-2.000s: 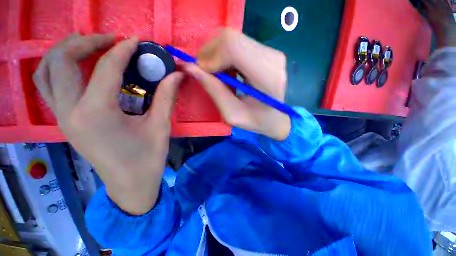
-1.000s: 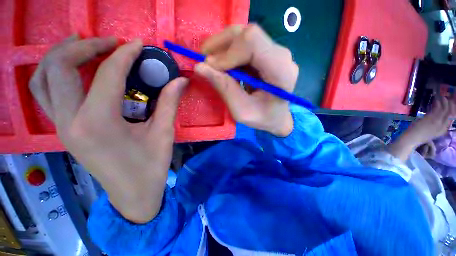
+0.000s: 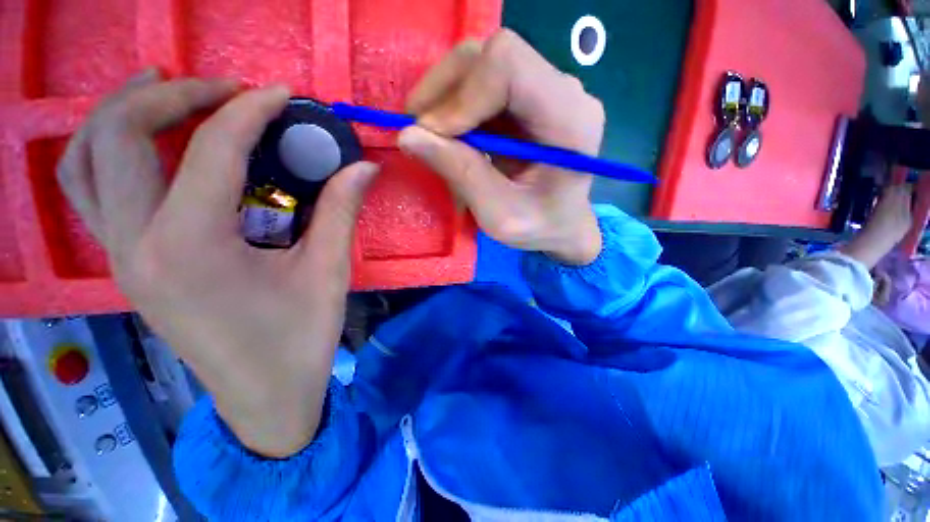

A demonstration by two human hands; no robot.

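My left hand (image 3: 219, 245) holds an opened round device between thumb and fingers over the red foam tray (image 3: 403, 273). Its rear shell (image 3: 309, 153) is a black disc with a pale grey round centre. Below it shows the main housing with battery (image 3: 268, 220), silver-white with yellow tape, partly hidden by my hand. My right hand (image 3: 510, 153) grips the thin blue stick (image 3: 556, 155). The stick's left tip is at the upper right rim of the rear shell; I cannot tell whether it touches.
A white ring (image 3: 587, 40) lies on the green bench (image 3: 632, 102). A red foam pad (image 3: 780, 184) at the right bears two opened devices (image 3: 731, 120). Machine edge with red emergency stop (image 3: 70, 365) is lower left. Another person's arm (image 3: 882, 229) is at the right.
The blue stick has turned flatter, its left tip now nearer the shell's rim. The pad shows two devices instead of three. The other person's arm has moved away from the pad.
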